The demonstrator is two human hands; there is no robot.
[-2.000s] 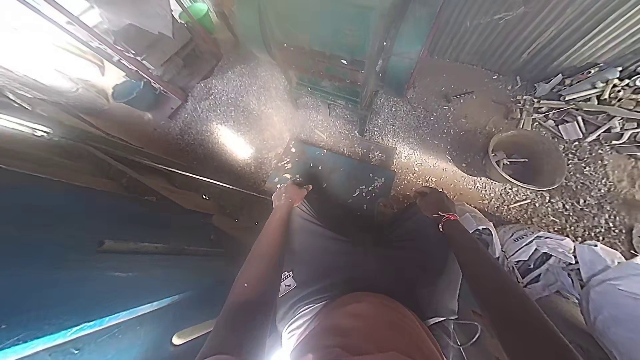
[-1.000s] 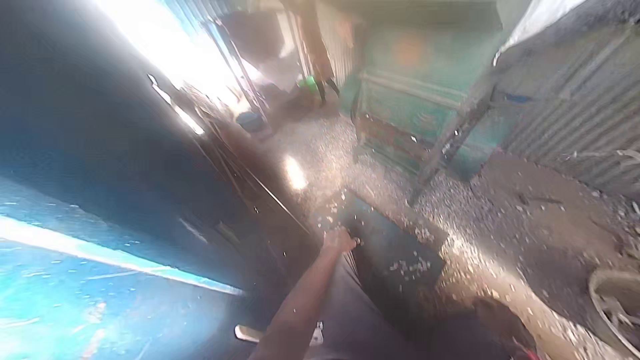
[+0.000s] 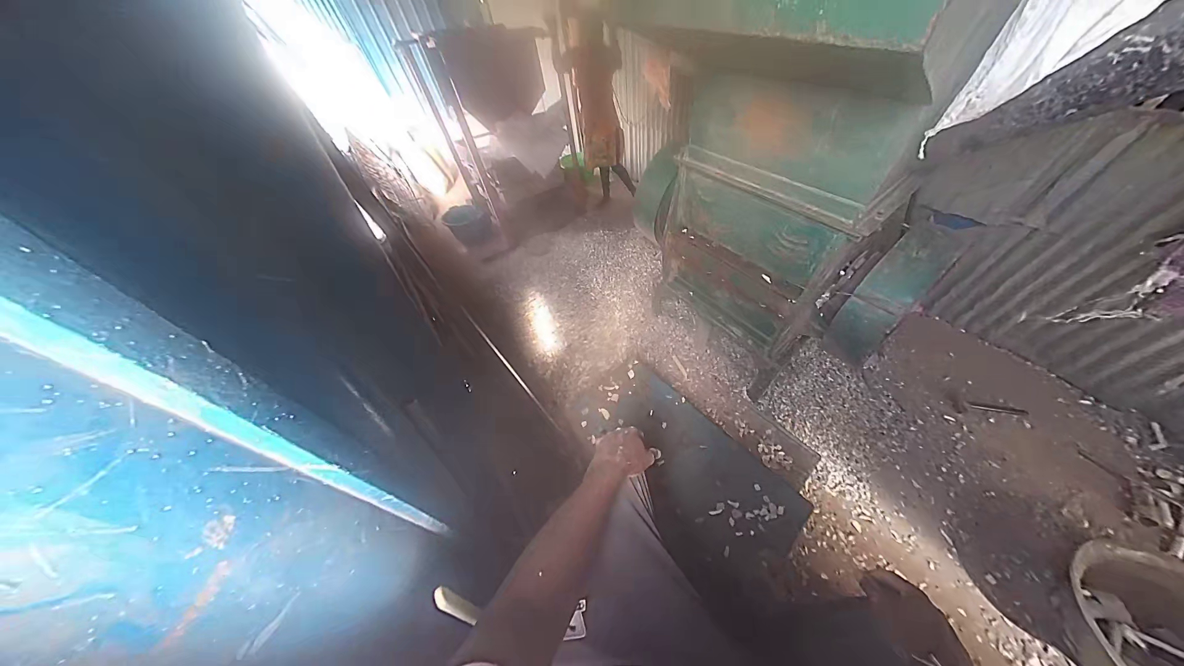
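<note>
My left hand (image 3: 624, 453) is closed on the edge of a grey cloth (image 3: 638, 573) that hangs in folds below it, over my front. Just beyond it lies a dark blue flat panel (image 3: 698, 462) with pale chips scattered on top. At the lower right, a dark, blurred shape appears to be my right hand (image 3: 902, 606); its fingers and anything in them cannot be made out.
A blue metal surface (image 3: 185, 518) fills the left side. Ahead stands a green machine (image 3: 768, 222) on chip-strewn ground. A person (image 3: 595, 102) stands farther back near a green tub (image 3: 575, 165). A round container (image 3: 1096, 578) sits at the lower right, below corrugated sheeting (image 3: 1064, 277).
The view has swung left and up, bringing the far person into sight. My right hand, plain against the cloth two seconds ago, is now a dark shape near the lower edge.
</note>
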